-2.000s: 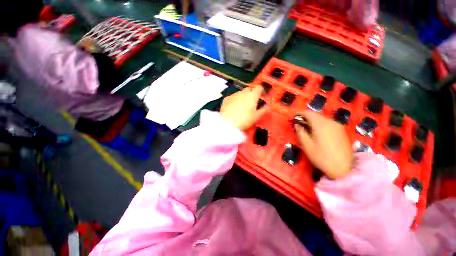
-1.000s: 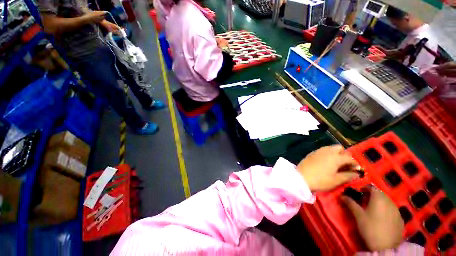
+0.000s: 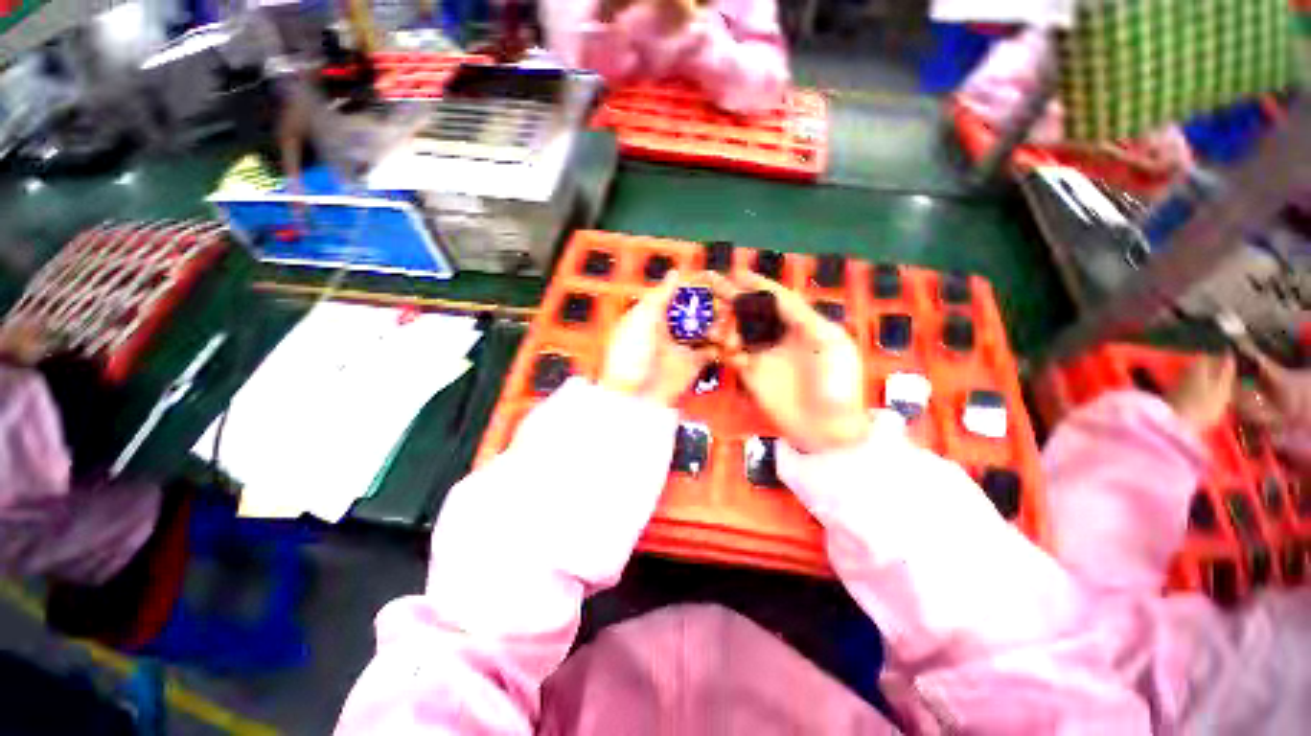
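Observation:
My left hand (image 3: 641, 345) holds a smartwatch (image 3: 692, 314) above the tray; its screen is lit with a blue-violet dial. My right hand (image 3: 808, 371) holds a second smartwatch (image 3: 758, 319) close beside it; its face is dark. The orange-red pocketed tray (image 3: 604, 498) lies under both hands, with dark watch units in many of its pockets. A few units, such as the watch unit at the right (image 3: 985, 413), look white with glare. My hands and sleeves hide part of the tray's middle.
White paper sheets (image 3: 324, 410) lie left of the tray. Behind them stand a blue-fronted instrument (image 3: 334, 235) and a pale metal box (image 3: 482, 216) with a calculator on top. Another person's arm (image 3: 1114, 475) is close at the right, by another red tray (image 3: 1064, 377). People sit behind and at the left.
The view has swung right from the aisle, bringing the whole tray to the centre. Both hands are now together above the tray, and a lit dial shows at the left hand.

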